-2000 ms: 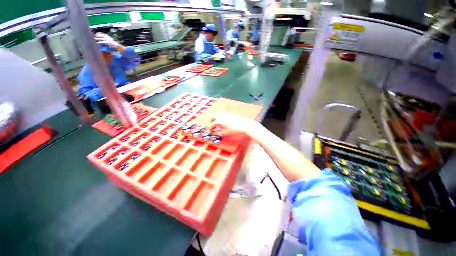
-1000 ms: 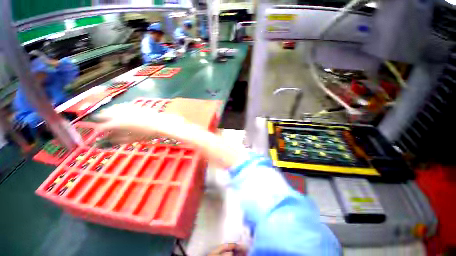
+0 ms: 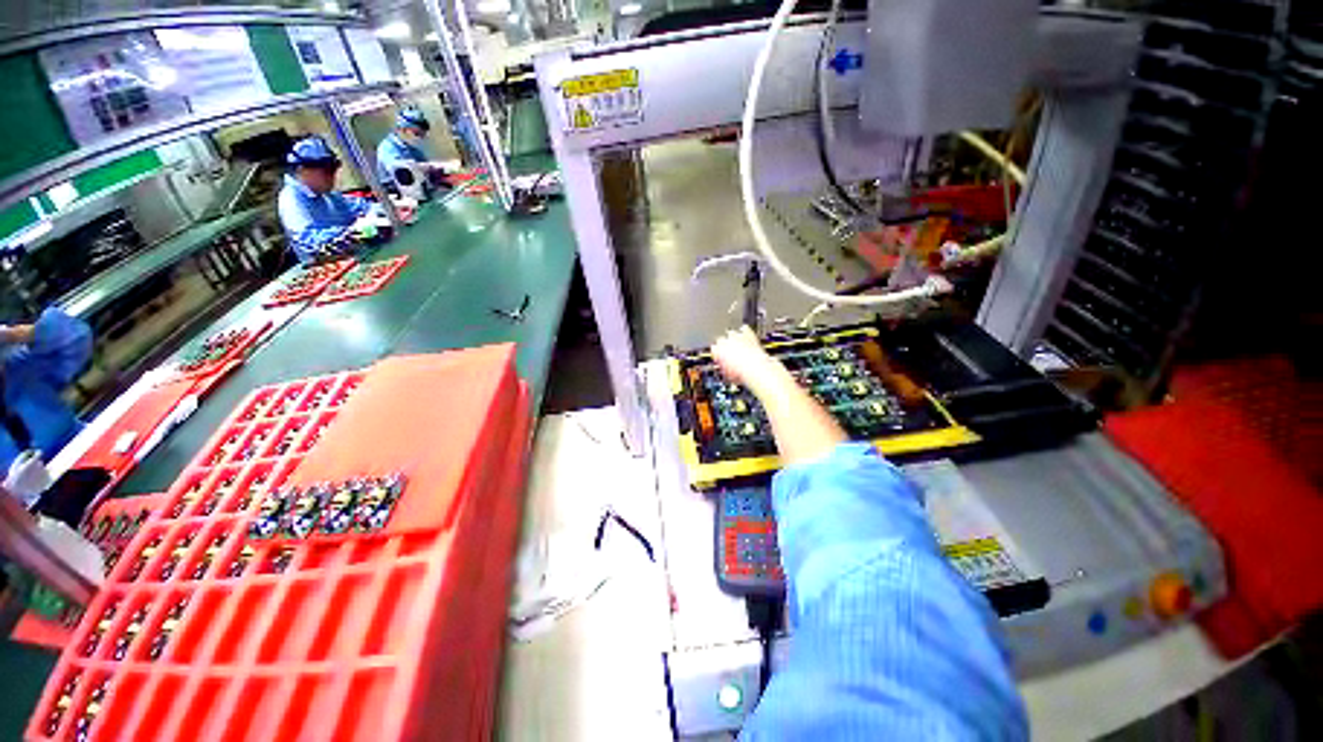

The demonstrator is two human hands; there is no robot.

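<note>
My right hand (image 3: 742, 358) reaches over the back left part of the black fixture with yellow edges (image 3: 813, 452) on the machine. Its fingertips point down at the boards, and whether they grip one is hidden. Green circuit boards (image 3: 842, 389) lie in rows in the fixture. My left hand is out of the picture. The stacked red compartment tray (image 3: 348, 609) stands at left, with boards in many pockets and several front pockets empty. A flat red sheet (image 3: 421, 413) covers its back right part, and a short row of boards (image 3: 331, 506) lies at its front edge.
The grey gantry (image 3: 588, 218) arches over the fixture, with a white hose (image 3: 755, 174) hanging. A handheld controller (image 3: 749, 544) lies before the fixture. Dark open tweezers or cutters (image 3: 627, 534) lie on the white table. Red trays (image 3: 1233, 478) stand at right. People in blue work along the green bench (image 3: 435, 290).
My right hand has moved from the red tray to the fixture on the right. The view has turned right. The fingers at the bottom edge have left the picture.
</note>
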